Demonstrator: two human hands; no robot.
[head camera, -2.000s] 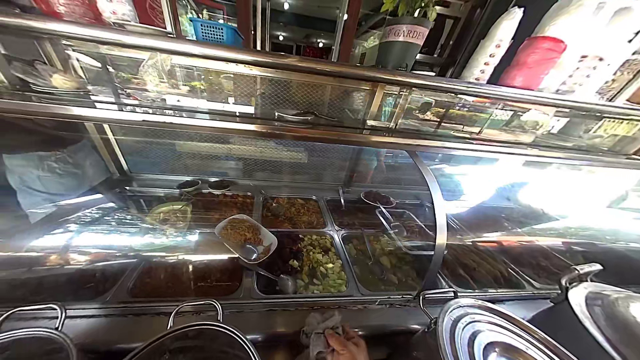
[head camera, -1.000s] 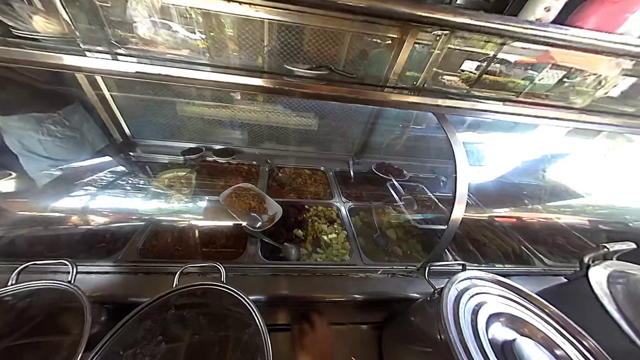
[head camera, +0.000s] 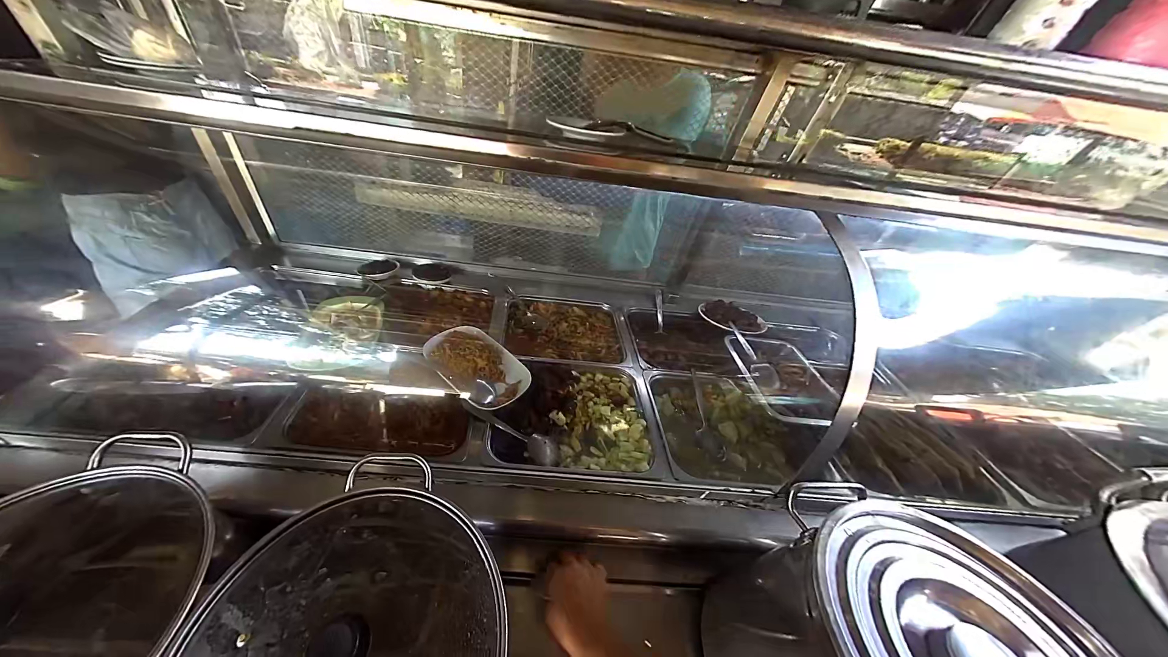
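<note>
My right hand (head camera: 577, 598) is low in the middle of the head view, against the dark gap just under the front ledge (head camera: 566, 506) of a steel food display counter. Its fingers are bent and their tips are in shadow, so whether they hold anything is hidden. The hand is between a pot with a dark glass lid (head camera: 356, 566) on its left and a pot with a shiny ridged metal lid (head camera: 940, 584) on its right. My left hand is out of view.
Behind curved glass are metal trays of cooked food, one with chopped vegetables (head camera: 607, 424). A white dish (head camera: 474, 365) and serving spoons rest over them. Another glass-lidded pot (head camera: 91, 557) is at the left. A person in light trousers (head camera: 146, 237) stands beyond the glass.
My right hand held a crumpled grey cloth near the ledge; the cloth no longer shows, and the hand is lower, in the gap below the ledge. The view has tilted down.
</note>
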